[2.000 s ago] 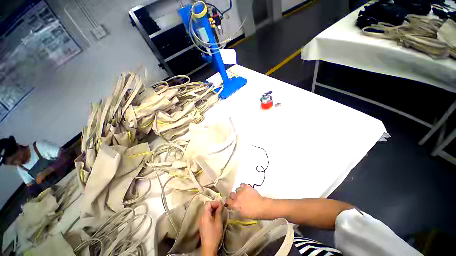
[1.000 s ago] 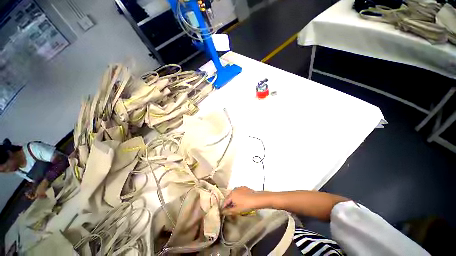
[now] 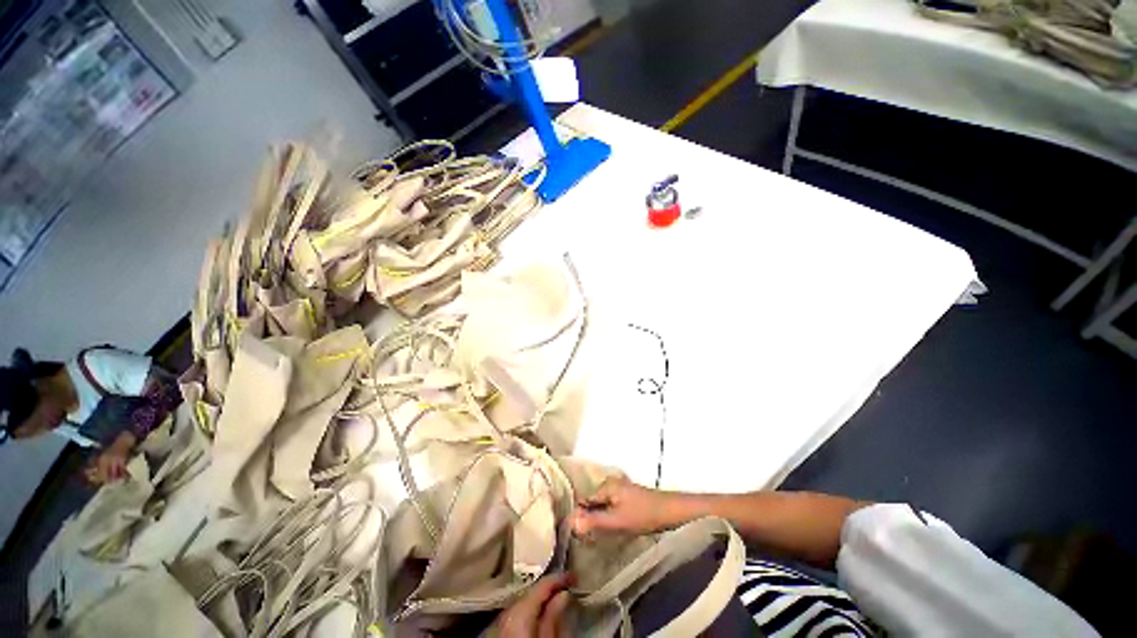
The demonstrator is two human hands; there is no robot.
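A floppy beige tote bag (image 3: 499, 523) lies at the near table edge, its mouth towards me and a wide strap looping at the right. My right hand (image 3: 614, 509) has its fingers closed at the right side of the bag opening. A thin black cord (image 3: 663, 411) runs over the table to that hand; a small dark thing shows at its fingers, too blurred to name surely. My left hand (image 3: 539, 608) is at the bag's lower edge, cut off by the bottom of the picture, its fingers bent on the cloth.
A pile of beige bags (image 3: 374, 237) covers the table's left and centre. A blue stand (image 3: 574, 165) and a red container (image 3: 663, 206) stand at the back of the white table (image 3: 798, 287). Another person (image 3: 94, 399) is at the far left. A second table (image 3: 923, 75) is at upper right.
My left hand, hidden a second ago, shows again, lower than two seconds ago. My right hand has moved slightly right and down. The bag mouth is spread wider. The cord lies straighter than two seconds ago.
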